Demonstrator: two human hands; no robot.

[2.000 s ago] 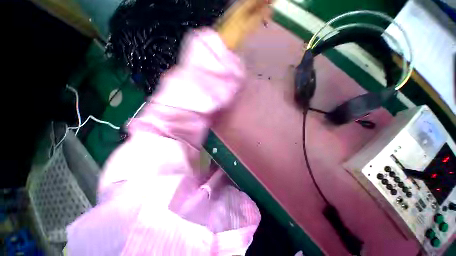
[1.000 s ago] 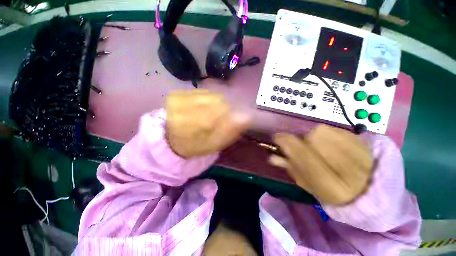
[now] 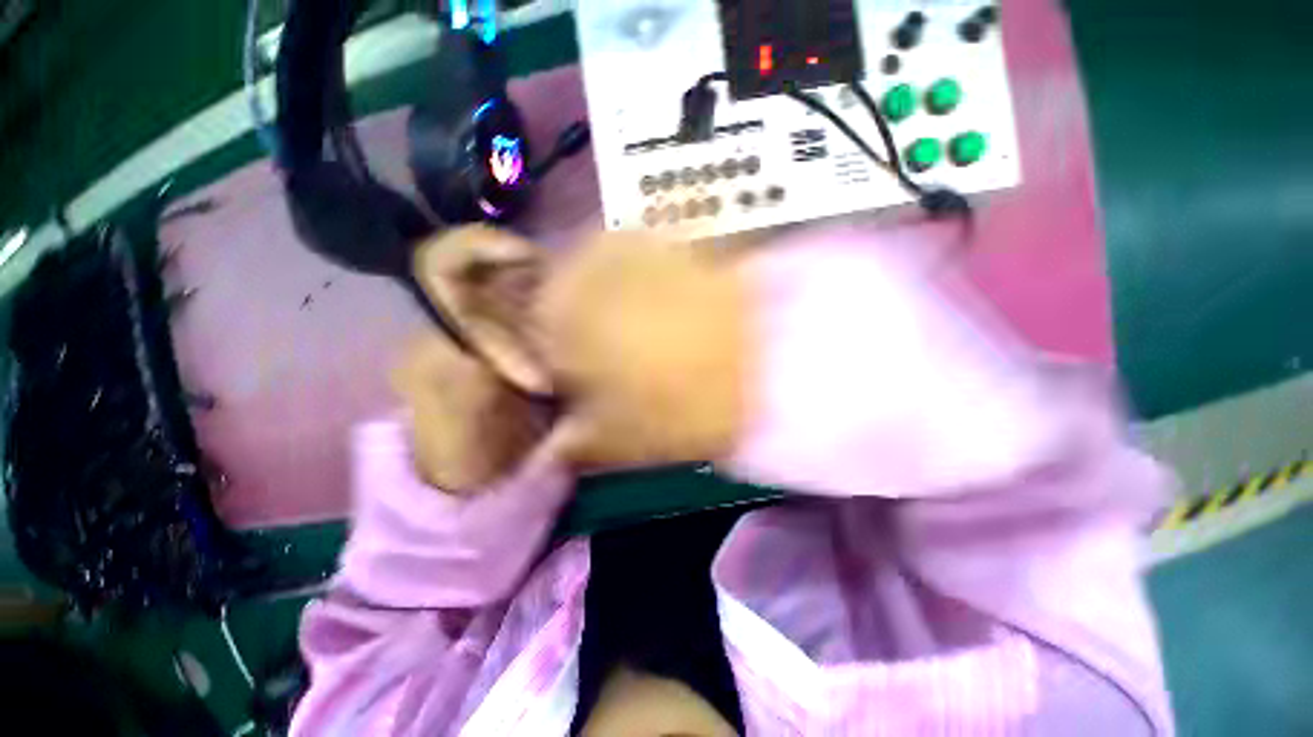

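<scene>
A black headset [image 3: 353, 216] lies on the pink mat at the upper left, its logo and headband end glowing blue and pink. My left hand [image 3: 475, 418] is low beside it, closed around a dark cable at the mat's front edge. My right hand [image 3: 619, 338] reaches across and meets my left hand, its fingers curled at the same cable, just below the ear cups. Both hands are blurred and the cable's end is hidden. The white tester [image 3: 806, 137] stands right of the headset with red digits lit and a black lead across its face.
A dense pile of thin black stalks [image 3: 94, 418] lies at the left, some tips reaching over the pink mat [image 3: 288, 418]. Green belt surface lies at the right. A yellow and black striped strip [image 3: 1238, 487] shows at the lower right.
The view has swung from the left side to the bench and shifted. My right hand has moved left from below the tester to my left hand. The headset glow has changed from pink towards blue.
</scene>
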